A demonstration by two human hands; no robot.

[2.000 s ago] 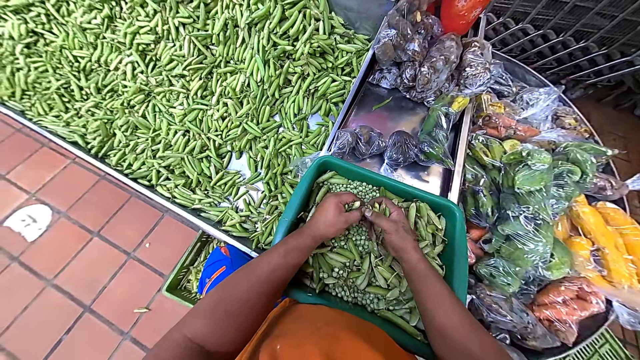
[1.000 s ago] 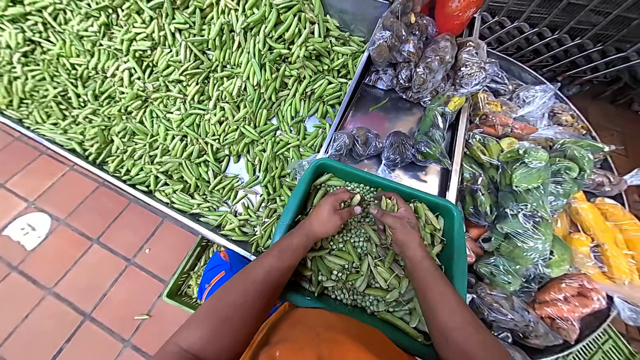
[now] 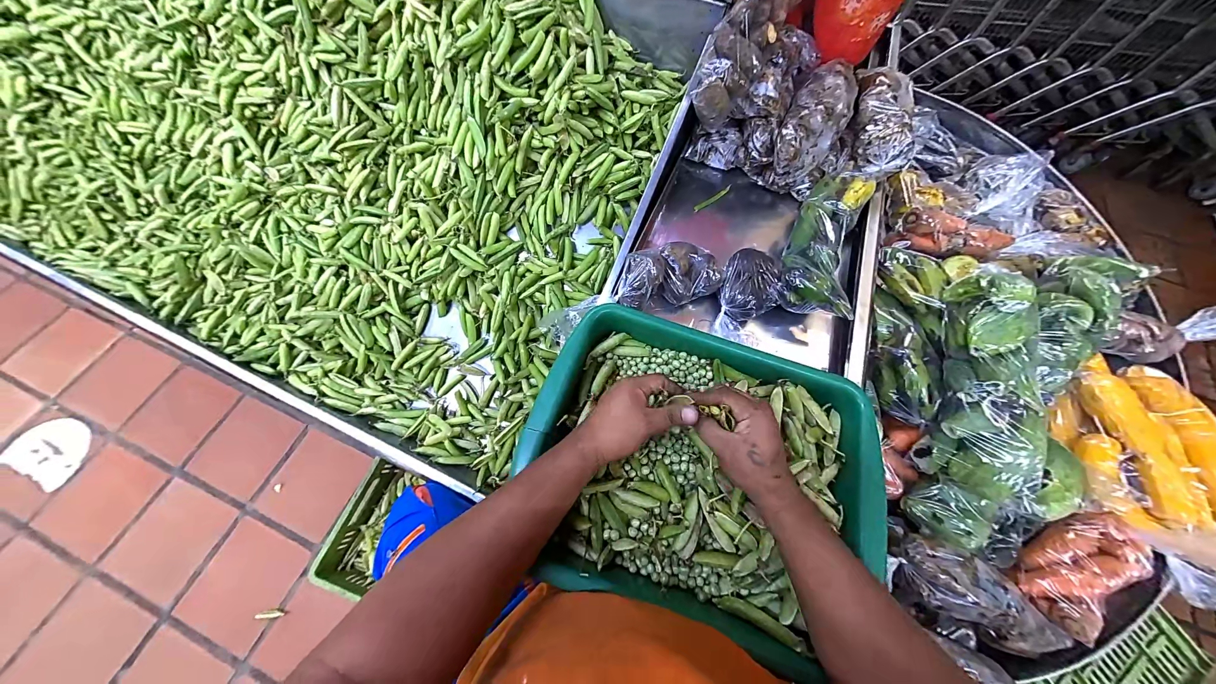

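Observation:
A green plastic basin [image 3: 863, 475] holds shelled green peas [image 3: 665, 366] mixed with pea pods [image 3: 722, 541]. Above its far half, my left hand [image 3: 632, 415] and my right hand [image 3: 746, 439] meet, fingertips touching. A pea pod [image 3: 712, 412] is pinched in the fingers of my right hand. The left thumb and fingers close on the same spot, with a bit of pod seeming to lie between them; the fingers partly hide it. A great heap of whole pea pods [image 3: 332, 190] covers the metal display counter to the left.
Bagged dark produce [image 3: 817, 114] lies on a metal tray [image 3: 722, 214] ahead. On the right, a round stand carries bagged green vegetables [image 3: 988, 380], yellow produce [image 3: 1149, 437] and carrots [image 3: 1083, 570]. A green crate [image 3: 337, 560] stands on the tiled floor [image 3: 190, 513] at lower left.
My hands were slightly apart one second ago; now their fingertips are together above the basin.

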